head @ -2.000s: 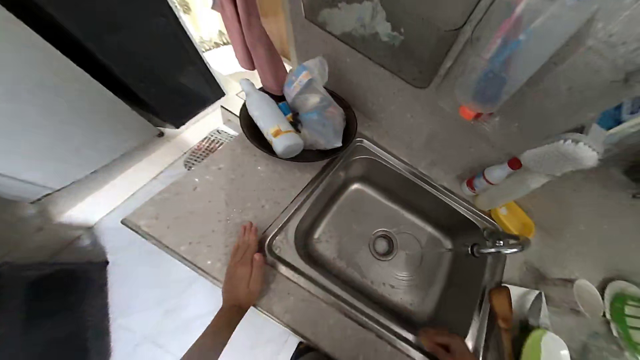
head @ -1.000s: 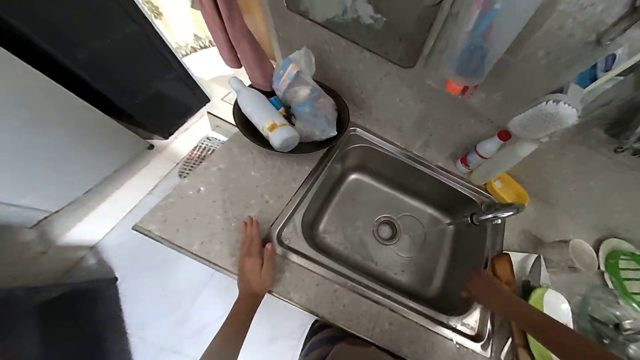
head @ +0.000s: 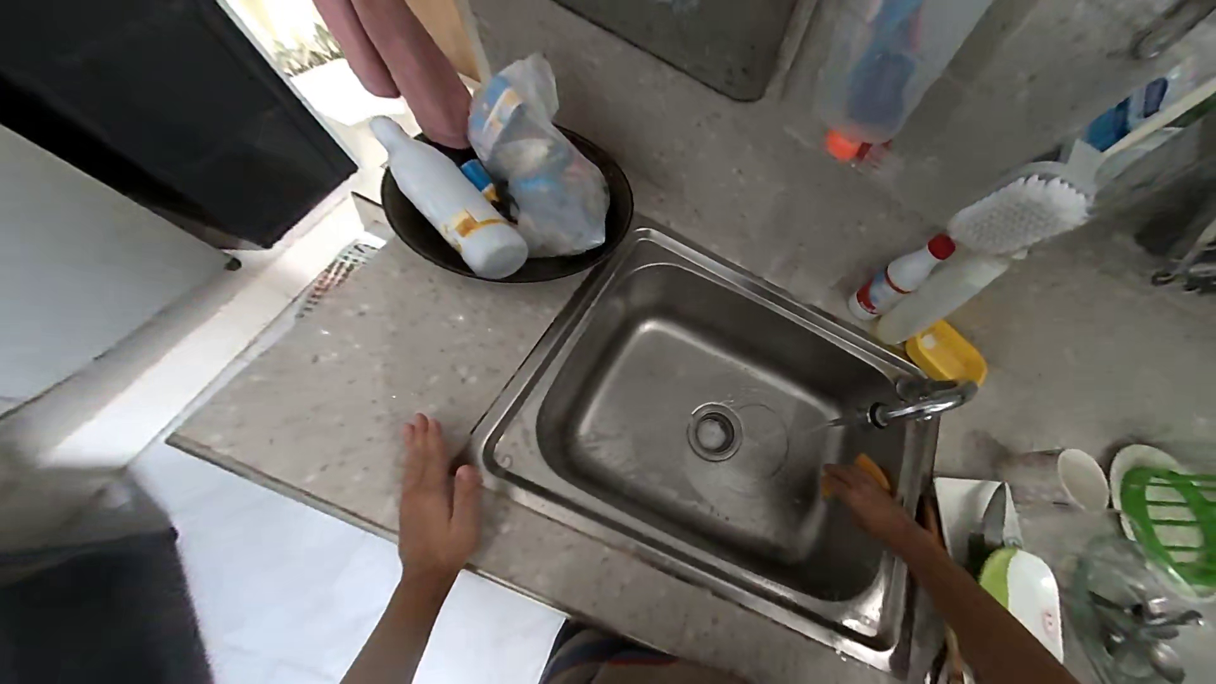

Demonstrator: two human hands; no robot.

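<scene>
My left hand [head: 439, 503] lies flat on the stone countertop [head: 332, 380], just left of the stainless steel sink [head: 655, 361], with its fingers straight and nothing in it. Down in the basin, my right hand [head: 860, 489] holds an orange sponge [head: 872, 472] near the right wall. The chrome faucet [head: 926, 408] stands over the right side, and a thin stream of water leaves its spout toward the drain [head: 713, 432].
Behind the left counter, a dark round basin [head: 622, 195] holds a white bottle [head: 446, 195] and a plastic bag [head: 546, 180]. Beyond the faucet are a yellow dish [head: 947, 353], a red-capped bottle [head: 898, 278] and a brush [head: 1021, 214]. Cups, a knife and a green rack [head: 1173, 522] sit at right.
My right hand has moved within the sink toward the faucet side, and the orange sponge now shows in it. My left hand has stayed flat on the counter.
</scene>
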